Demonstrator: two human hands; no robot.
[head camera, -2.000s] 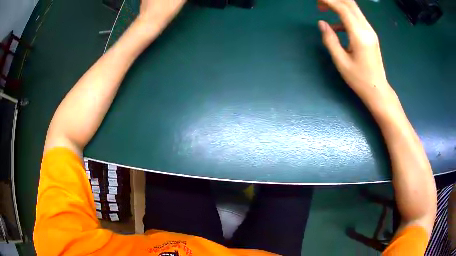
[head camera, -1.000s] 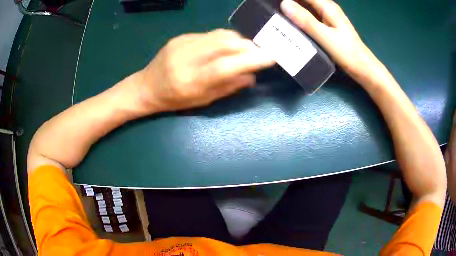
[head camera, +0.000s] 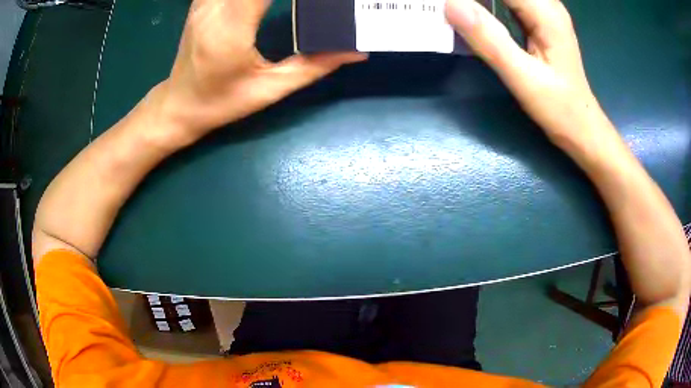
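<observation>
A black retail box (head camera: 326, 27) is at the top middle of the head view, cut off by the upper edge. A white barcode label (head camera: 404, 34) on its side faces me. My left hand (head camera: 235, 64) is at the box's left end, with the thumb along its lower edge; its upper fingers are out of the picture. My right hand (head camera: 534, 64) holds the right end, with a fingertip on the label's right edge. Both hands are partly cut off at the top.
The glossy dark green table (head camera: 364, 227) has a pale curved edge. Below it at the left, a brown carton (head camera: 224, 322) holds black boxes with white labels (head camera: 182, 311). A dark stool frame (head camera: 587, 303) stands at the lower right. Striped cloth shows at the right rim.
The box, first out of sight, then tilted in my right hand, is now level, its barcode side towards me. My left hand has moved up and left from the label to the box's left end.
</observation>
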